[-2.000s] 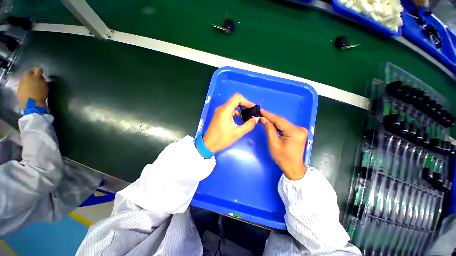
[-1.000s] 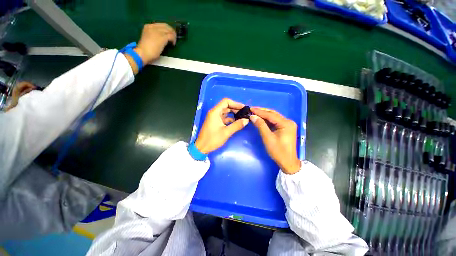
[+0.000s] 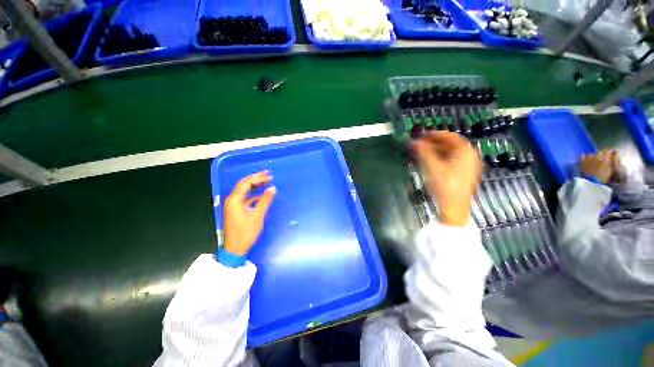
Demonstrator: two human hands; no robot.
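My left hand [image 3: 246, 215], with a blue wrist band, is over the left part of the blue work tray [image 3: 315, 244]; its thumb and fingers are apart and no unit shows in it. My right hand [image 3: 452, 172] is blurred, over the left part of the clear blister tray [image 3: 505, 204]. Its fingers are curled, and whether it holds a unit cannot be told. Black housings [image 3: 448, 97] stand in rows at the far end of the blister tray, with more black units in the rows nearer.
A black sub-assembly [image 3: 268, 85] with leads lies on the green belt [image 3: 179, 107]. Beyond are blue bins of black parts [image 3: 240, 32], white parts [image 3: 348, 21] and mixed parts [image 3: 510, 23]. At right, another person's hand [image 3: 601, 165] is by a smaller blue tray [image 3: 563, 140].
The view has swung right. My hands have parted: the right has moved to the blister tray, the left stays over the blue tray with fingers opened. The black housing no longer shows between them.
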